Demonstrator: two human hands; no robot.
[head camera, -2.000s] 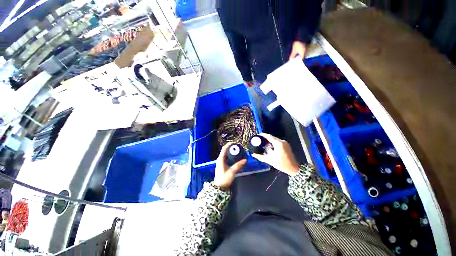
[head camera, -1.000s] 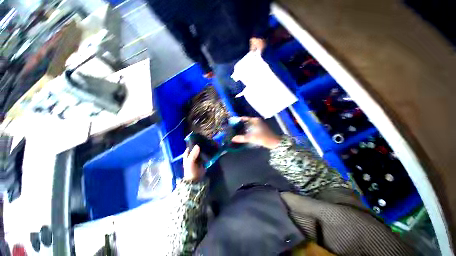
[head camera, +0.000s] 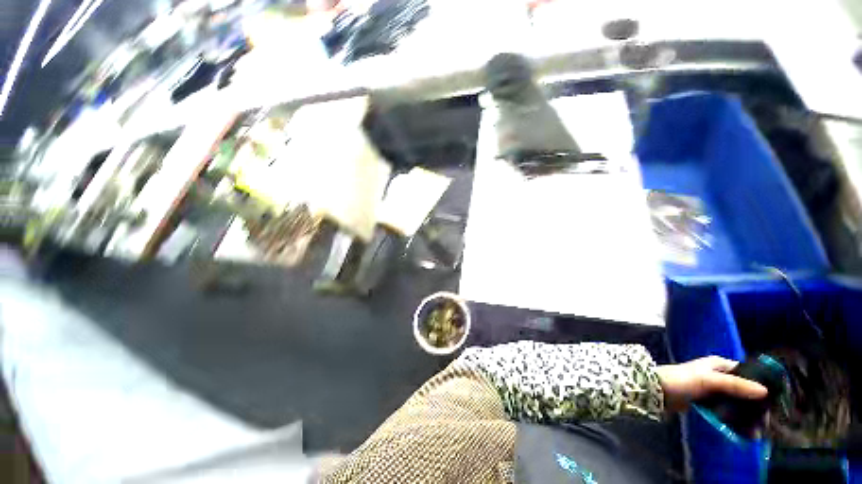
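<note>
My left hand (head camera: 714, 381) reaches in from the left at the lower right, blurred, its fingers over a dark thread spool (head camera: 742, 406) with a teal rim. It is above the edge of a large blue crate (head camera: 704, 331) that holds tangled brown cord (head camera: 818, 397). Another dark shape with a teal edge (head camera: 805, 465) shows at the bottom right; I cannot tell if it is a second spool. My right hand is out of the picture.
Another blue crate (head camera: 770, 180) holds a clear crinkled bag (head camera: 679, 225). A white machine table (head camera: 567, 246) stands left of it. A round white-rimmed bucket (head camera: 442, 323) with scraps is on the dark floor. White cloth (head camera: 113, 397) hangs at the lower left.
The view has swung left, so the crates now lie at the right. The bucket and white cloth have come into view. My right hand, the other person and the counter bins have left the picture.
</note>
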